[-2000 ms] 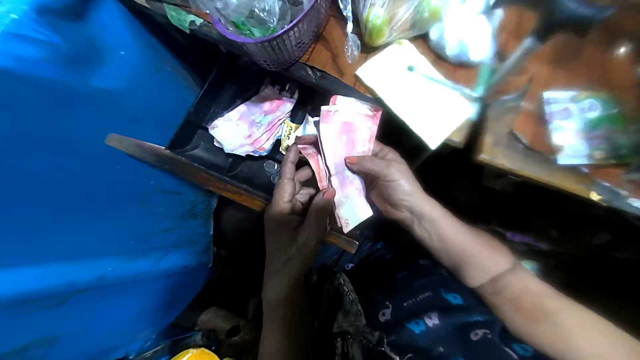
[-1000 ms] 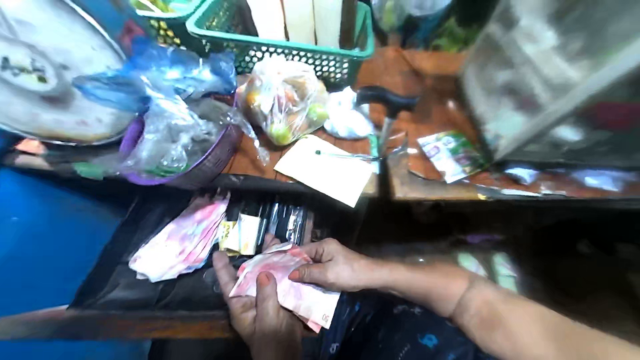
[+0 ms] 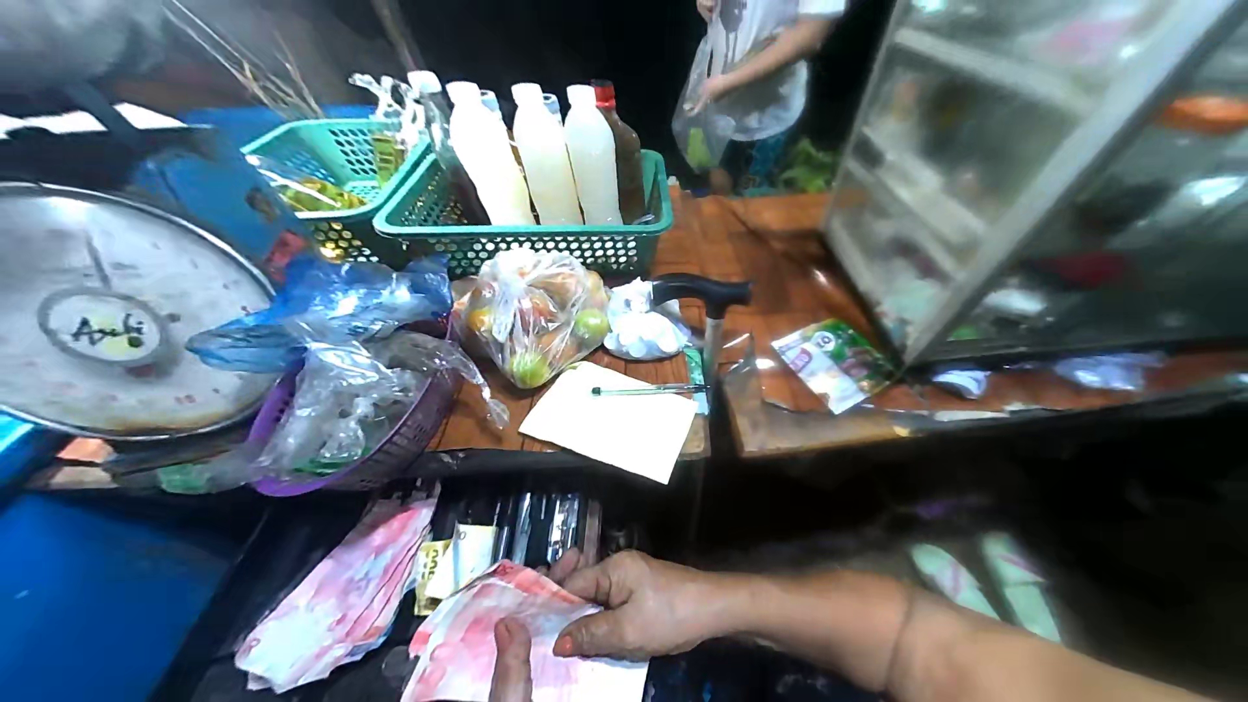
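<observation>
Both my hands hold a fanned bundle of pink and red banknotes (image 3: 468,643) at the bottom centre. My right hand (image 3: 648,604) pinches its right side between thumb and fingers. Of my left hand (image 3: 512,663), the thumb lies over the notes and some fingertips show behind them; the rest is hidden or cut off by the frame. Left of the bundle, a stack of pink banknotes (image 3: 341,595) lies in a dark open drawer (image 3: 229,624). Between stack and bundle are a yellowish banknote (image 3: 432,575) and a pale folded paper (image 3: 473,556).
On the wooden counter (image 3: 741,244) are a round metal scale pan (image 3: 107,380), a purple basket (image 3: 419,429) of plastic bags, bagged fruit (image 3: 531,317), white paper (image 3: 614,419) with a pen (image 3: 648,389), a green basket (image 3: 526,234) of bottles and a glass-sided case (image 3: 975,195). A person holding a bag stands beyond.
The view has swung up toward the counter, bringing the bottles and the person into sight. The notes between my hands were upright and narrow two seconds ago and are now spread wider.
</observation>
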